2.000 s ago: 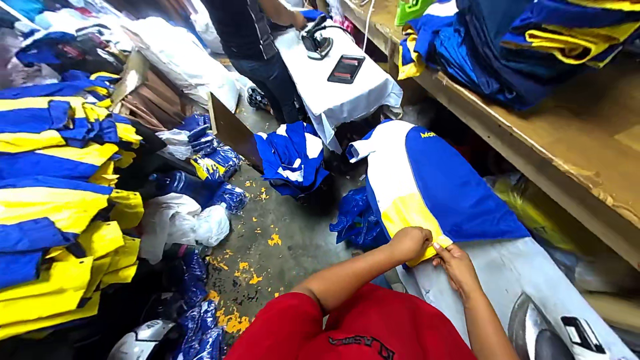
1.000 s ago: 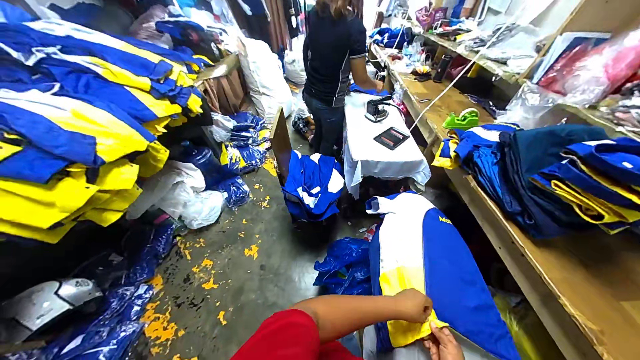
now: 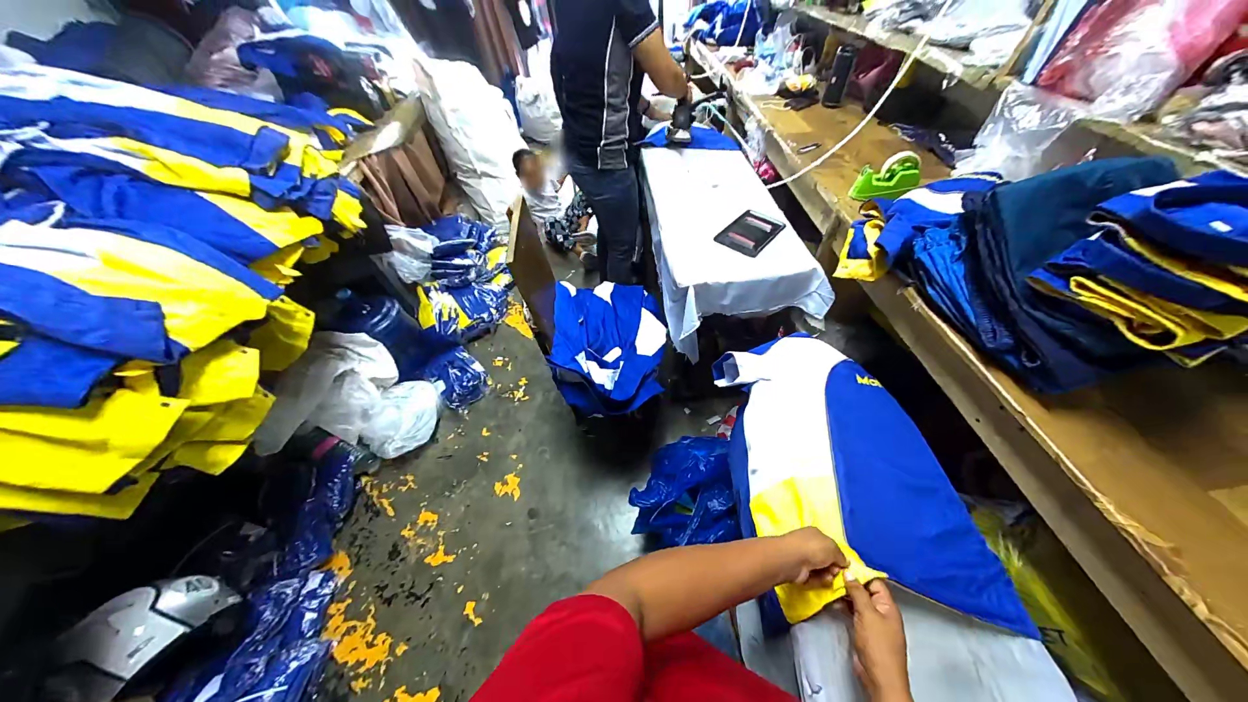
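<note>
A blue, white and yellow garment lies spread over a narrow ironing table with a pale cover, at the lower right. My left hand pinches the yellow lower edge of the garment. Close beside it, my right hand grips the same yellow edge between thumb and fingers. The fingertips of both hands almost meet at the garment's corner. The garment's short white sleeve points away from me, and small yellow lettering shows on its blue part.
A tall pile of blue and yellow garments stands left. A wooden shelf with folded garments runs along the right. Ahead, a co-worker handles an iron at a white-covered table. A seated person is behind. A helmet lies lower left.
The view has tilted up toward the room. Both hands stay at the yellow edge. The co-worker's iron, standing on the white-covered table before, is now at its far end, on blue cloth.
</note>
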